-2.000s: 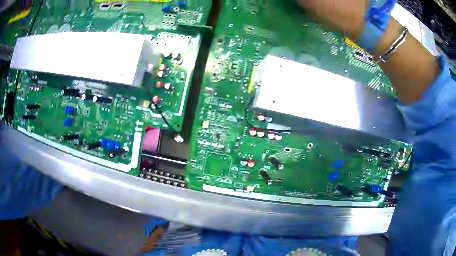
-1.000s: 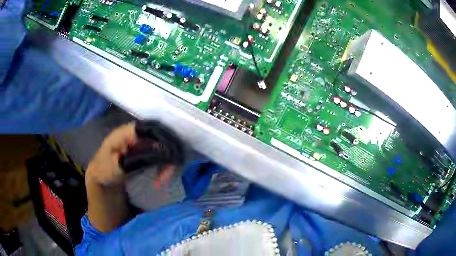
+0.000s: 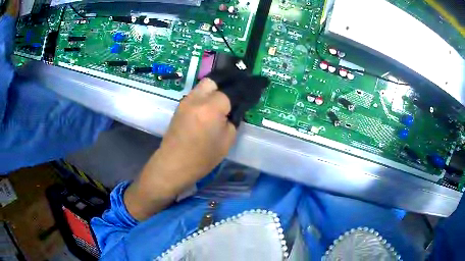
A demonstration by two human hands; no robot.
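Note:
My left hand (image 3: 204, 122) reaches up from the lower left over the silver rail. Black material (image 3: 239, 92) covers or sits at its fingers; I cannot tell whether it is finger covers or a held thing. It is over the gap between two green circuit boards, at the front corner of the right board (image 3: 301, 109), hiding the pin row there. A black lead wire (image 3: 228, 42) ends in a pale tip just above the fingers. The left board (image 3: 97, 56) lies beside the gap. My right hand is out of view; only a blue sleeve (image 3: 451, 237) shows at the lower right.
The silver conveyor rail (image 3: 306, 158) runs between me and the boards. White-looking heat sinks (image 3: 403, 46) stand on the boards. Another person's blue sleeve (image 3: 41, 122) is at the left, with part of a hand at the top left. A black and red object (image 3: 76, 224) is below the rail.
My left hand, first not clearly seen, appeared below the rail and has moved up and right to the board gap. My right hand has left the view. The view has shifted.

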